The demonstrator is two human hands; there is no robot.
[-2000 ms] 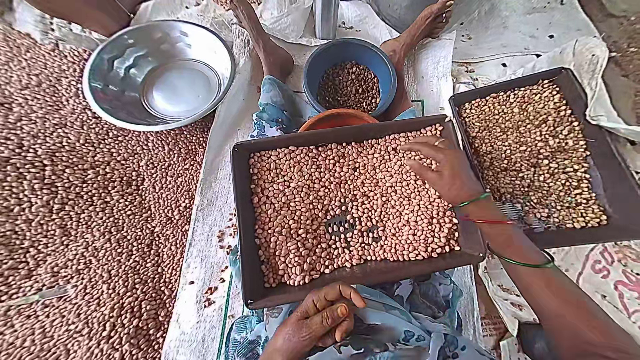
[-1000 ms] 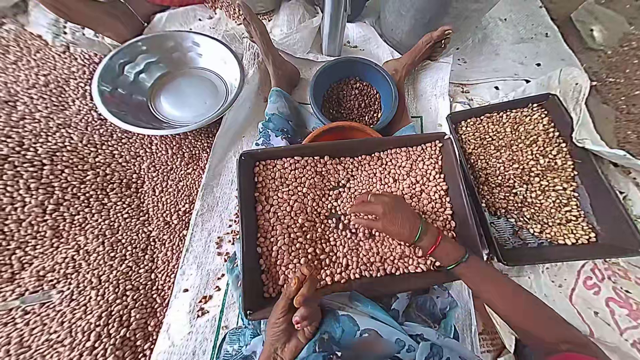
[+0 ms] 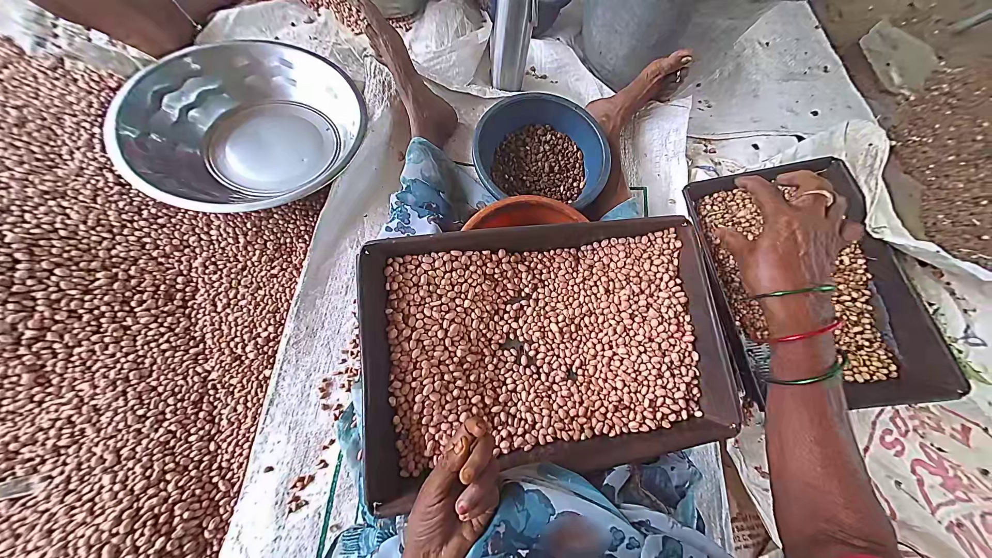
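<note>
A dark rectangular tray (image 3: 717, 364) of pinkish peanut kernels (image 3: 542, 341) rests on my lap. My left hand (image 3: 465, 484) is at its near left edge, fingers curled together by the rim; whether a kernel is between them cannot be told. My right hand (image 3: 798, 236), with green and red bangles at the wrist, reaches over a second dark tray (image 3: 922, 333) of yellowish-brown kernels (image 3: 864, 341). Its fingers are spread and bent down at the kernels there, the fingertips partly hidden. Behind the lap tray are an orange bowl (image 3: 527, 211) and a blue bowl (image 3: 484, 139) of dark kernels.
A large heap of peanut kernels (image 3: 132, 333) covers the left side, with a steel basin (image 3: 271, 147) on it. White woven sacking (image 3: 287, 418) lies underneath. A metal cylinder (image 3: 511, 46) and a grey vessel (image 3: 635, 39) stand at the back. Another person's limb (image 3: 132, 19) shows at upper left.
My right hand has moved from the kernels in the lap tray to the tray on the right. My left hand stays near the lap tray's near left edge.
</note>
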